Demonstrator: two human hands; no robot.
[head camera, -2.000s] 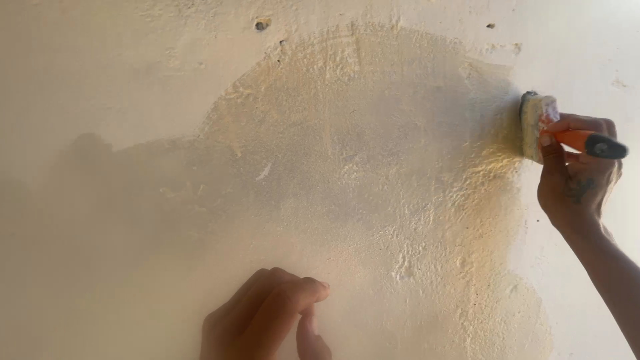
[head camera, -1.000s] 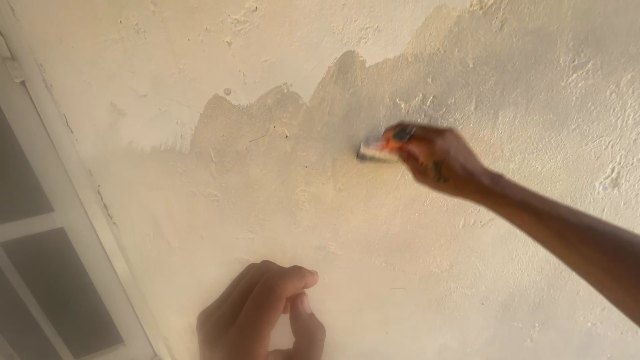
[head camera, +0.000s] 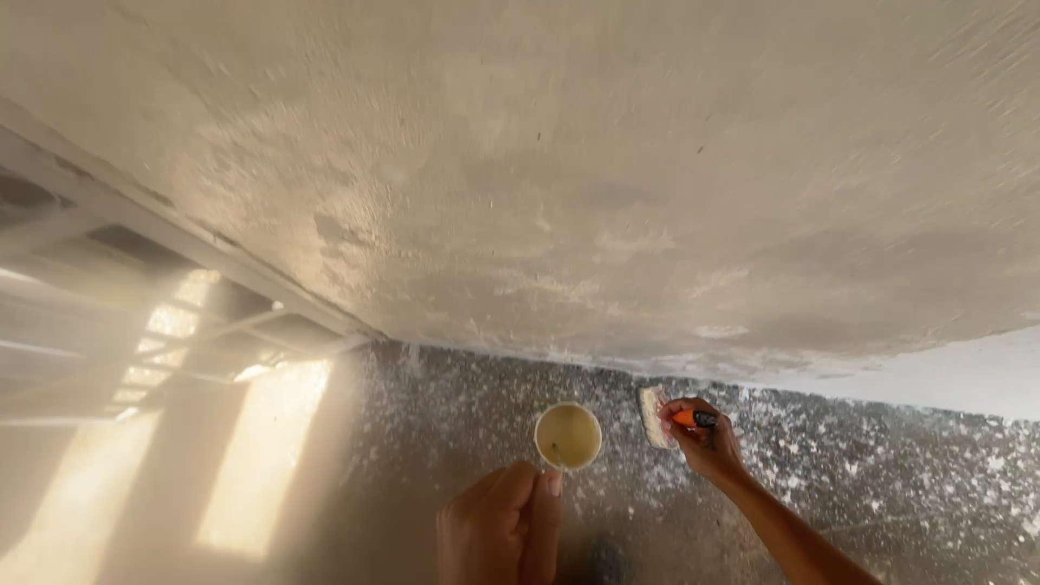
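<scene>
My right hand (head camera: 708, 445), at the lower right, is closed around the orange and black handle of a wide paintbrush (head camera: 652, 416), whose pale bristles point left. Just left of the brush is a round container (head camera: 568, 436) of yellowish liquid, seen from above. My left hand (head camera: 505, 520) is at the bottom centre, its fingers curled and its thumb against the container's near rim, seemingly by a handle that the fingers hide. Above both hands stretches the plastered wall (head camera: 520, 179), with uneven darker, damp-looking patches.
Below the wall lies a dark floor (head camera: 812, 479) spattered with white specks. A framed door or window (head camera: 268, 325) with bars stands at the left, and bright patches of sunlight (head camera: 268, 455) fall beside it. A white band (head camera: 967, 374) runs along the wall's lower right.
The view has tipped down to the wall's base and floor. The brush in my right hand has left the wall and is beside the container, which now shows at my left hand.
</scene>
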